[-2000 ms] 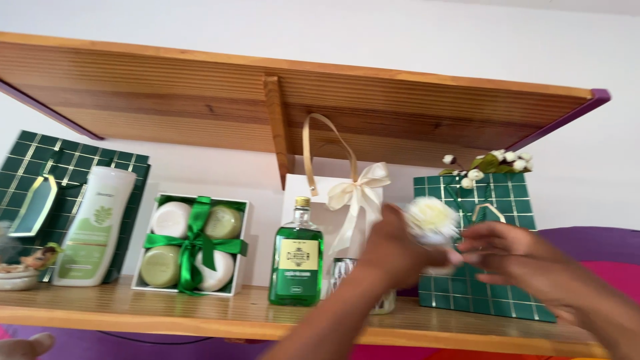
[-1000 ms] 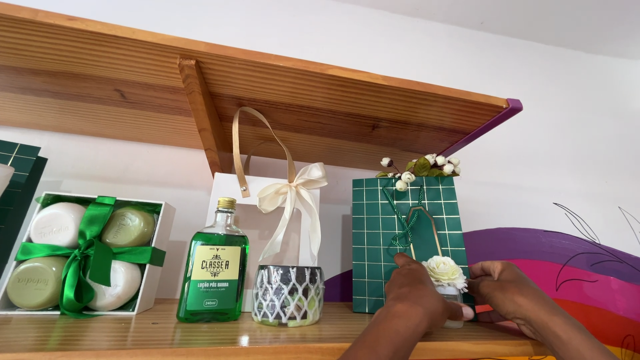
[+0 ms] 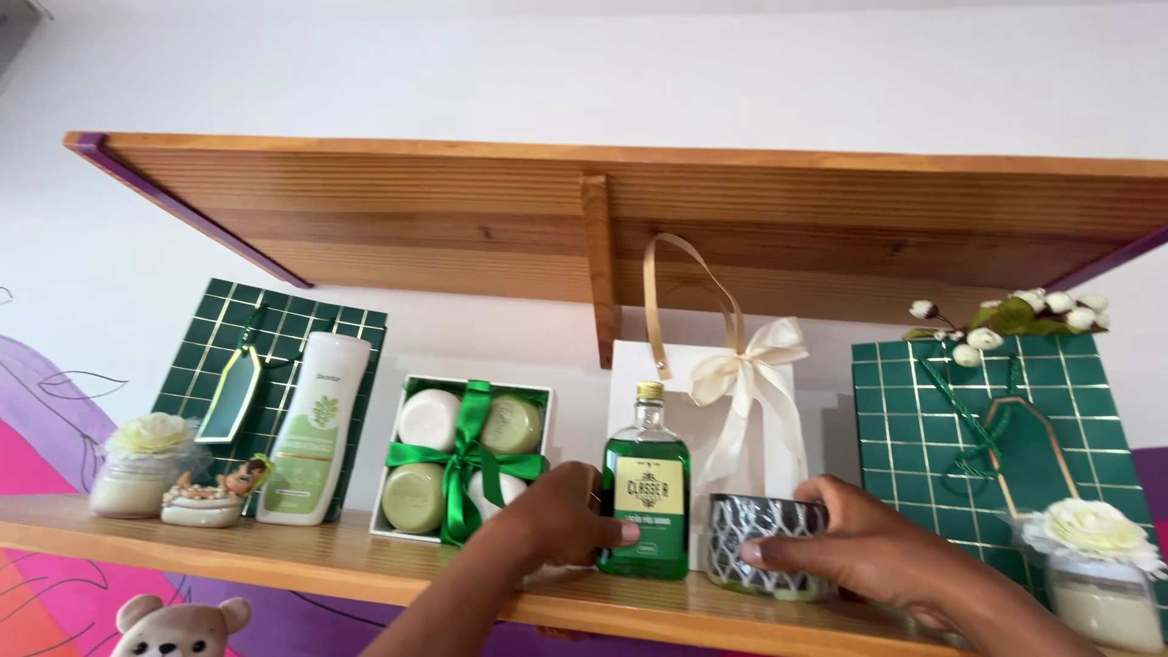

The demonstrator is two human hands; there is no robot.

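On the wooden shelf (image 3: 401, 566), my left hand (image 3: 575, 520) grips the left side of a green aftershave lotion bottle (image 3: 646, 511) with a gold cap. My right hand (image 3: 839, 543) holds a patterned dark and silver glass pot (image 3: 762, 543), thumb in front and fingers around its right side. The bottle and the pot stand in front of a white gift bag (image 3: 630, 374) with a cream satin bow (image 3: 753, 365). Left of the bottle is a white box of round soaps (image 3: 424, 420) tied with green ribbon.
At right, a jar with a cream flower (image 3: 1090, 547) stands before a green checked bag (image 3: 899, 420) topped by white buds. At left are another checked bag (image 3: 192, 365), a white lotion bottle (image 3: 315, 429), a figurine dish (image 3: 205, 506) and a second flower jar (image 3: 137, 470). An upper shelf (image 3: 456, 219) overhangs everything.
Both hands have left the flower jar, now standing before the right checked bag. They have moved left, to the green bottle and the patterned pot. The view has swung left.
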